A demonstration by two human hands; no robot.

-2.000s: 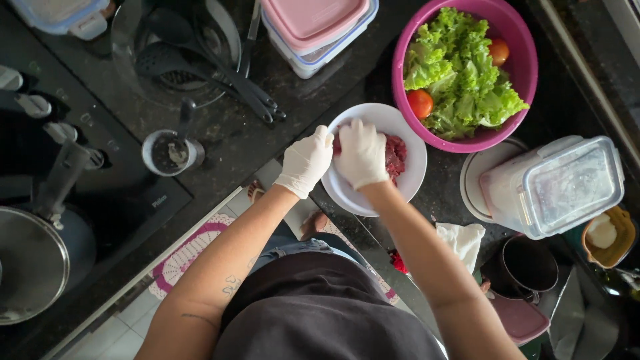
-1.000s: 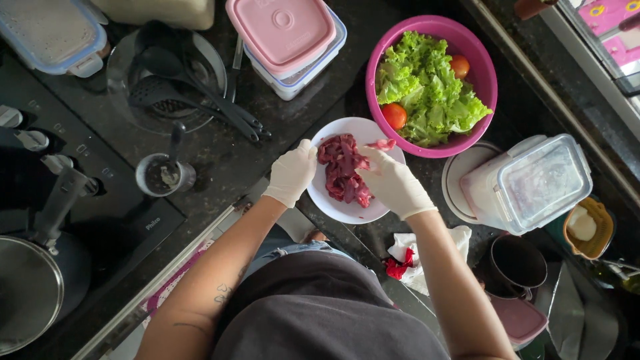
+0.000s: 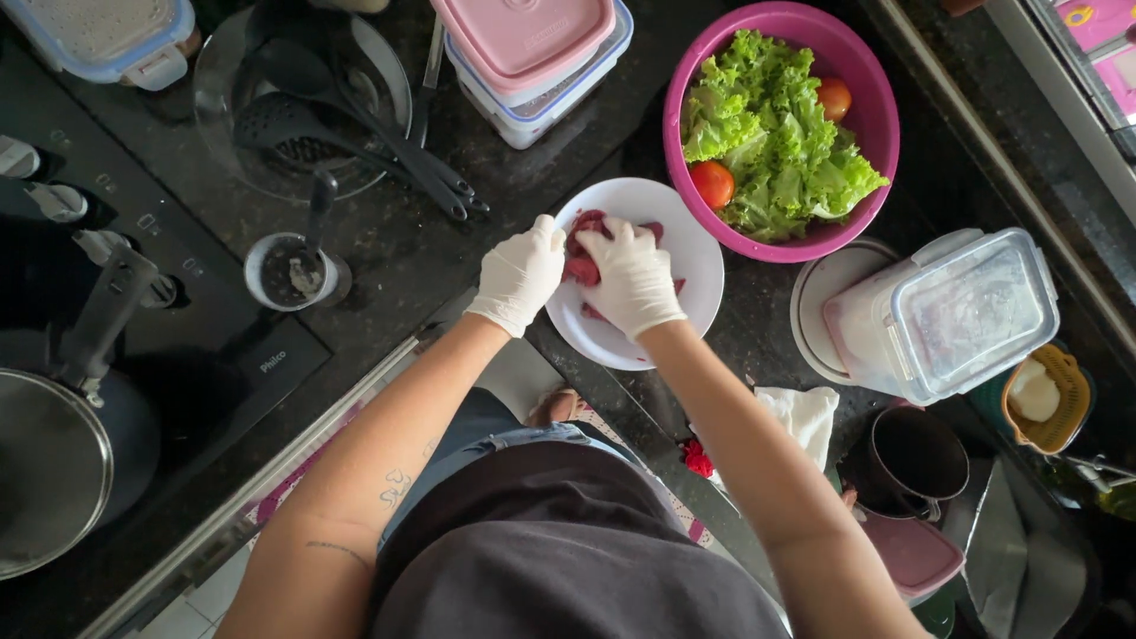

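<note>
A white plastic bowl (image 3: 697, 297) stands on the dark countertop with pieces of raw red meat (image 3: 581, 269) in it. My gloved left hand (image 3: 524, 271) is closed on the bowl's left rim, thumb on top. Inside the bowl, my gloved right hand (image 3: 630, 275) presses its bent fingers into the meat and covers part of it; whether it grips a piece is hidden. A magenta bowl (image 3: 679, 177) of green lettuce (image 3: 772, 133) and tomatoes (image 3: 712, 184) stands just beyond, to the right.
Black utensils (image 3: 355, 133) lie over a glass bowl (image 3: 213, 106) at upper left, near a small cup (image 3: 266, 275). A cooktop with a lidded pot (image 3: 53, 470) is left. Stacked containers (image 3: 532, 44) stand behind; a lidded container (image 3: 967, 311), white cloth (image 3: 803, 417) and dark mug (image 3: 919, 461) are right.
My right hand has moved from the right side of the meat to over it, with its fingers now in the meat. My left hand remains at the bowl's left rim.
</note>
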